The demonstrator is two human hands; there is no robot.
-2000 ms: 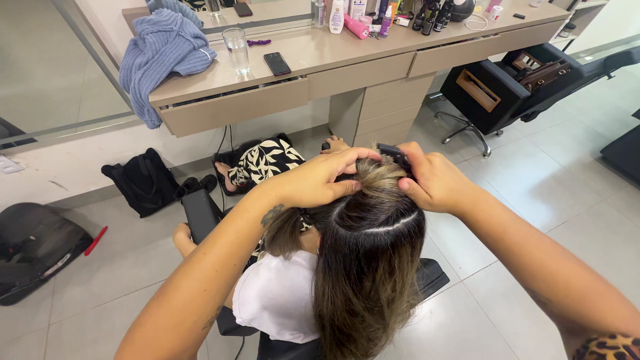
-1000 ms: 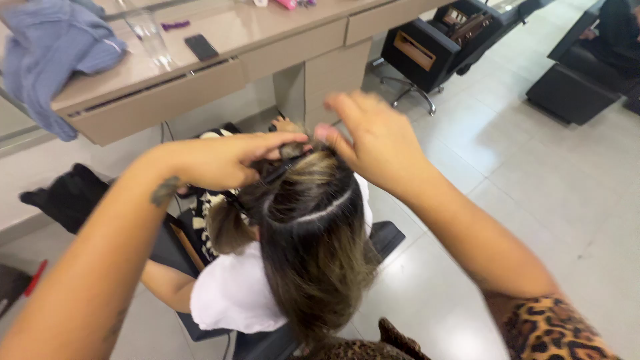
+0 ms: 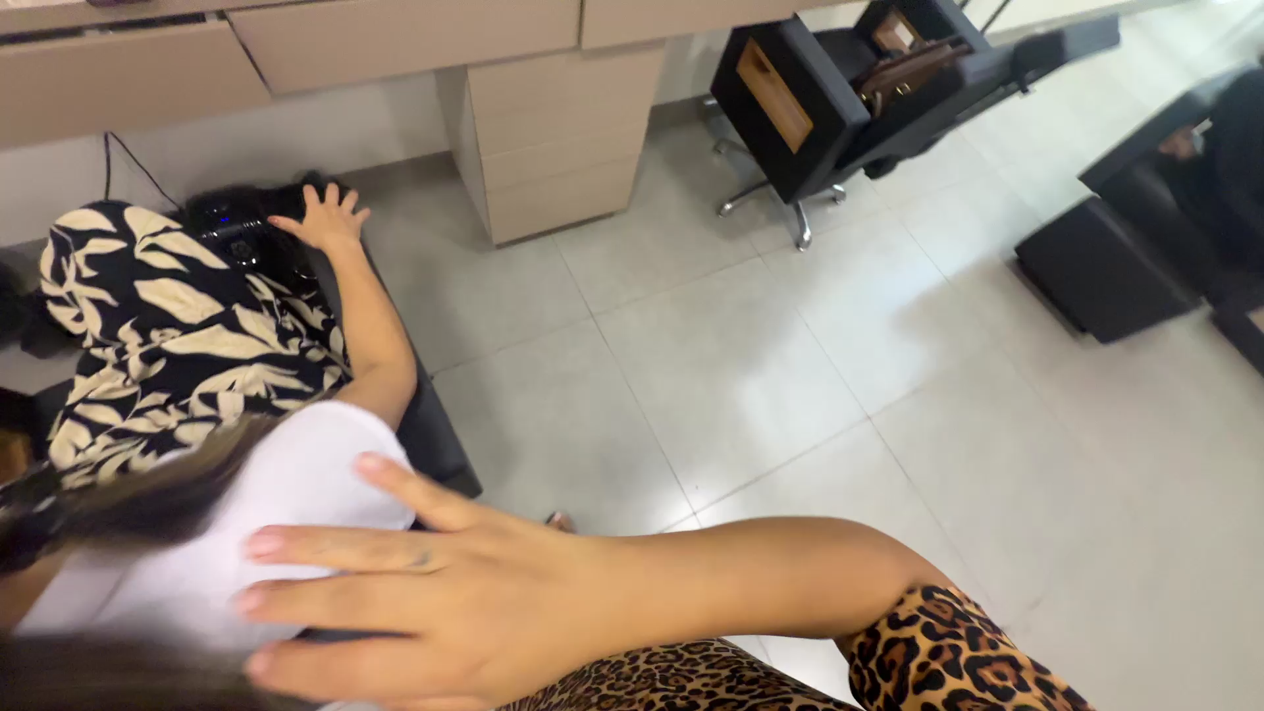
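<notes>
My right hand, fingers spread and palm down, is over the white-topped shoulder and back of the seated person; whether it touches them cannot be told. Nothing shows in its fingers. The person's long dark hair runs across the lower left, blurred, with a black clip at the left edge. The white top lies just beyond my fingertips. The person wears black trousers with a cream leaf print, and their own hand is stretched out, fingers apart. My left hand is out of view.
Ahead runs a beige counter with drawers and a drawer cabinet. A black wheeled salon chair holds a brown bag. Another black chair stands at the right, with a person in dark clothes partly seen. Cables hang below the counter.
Both hands were at the top of the person's head; my right hand has come away from there to the shoulder area, and my left hand has gone out of view. The view has swung strongly.
</notes>
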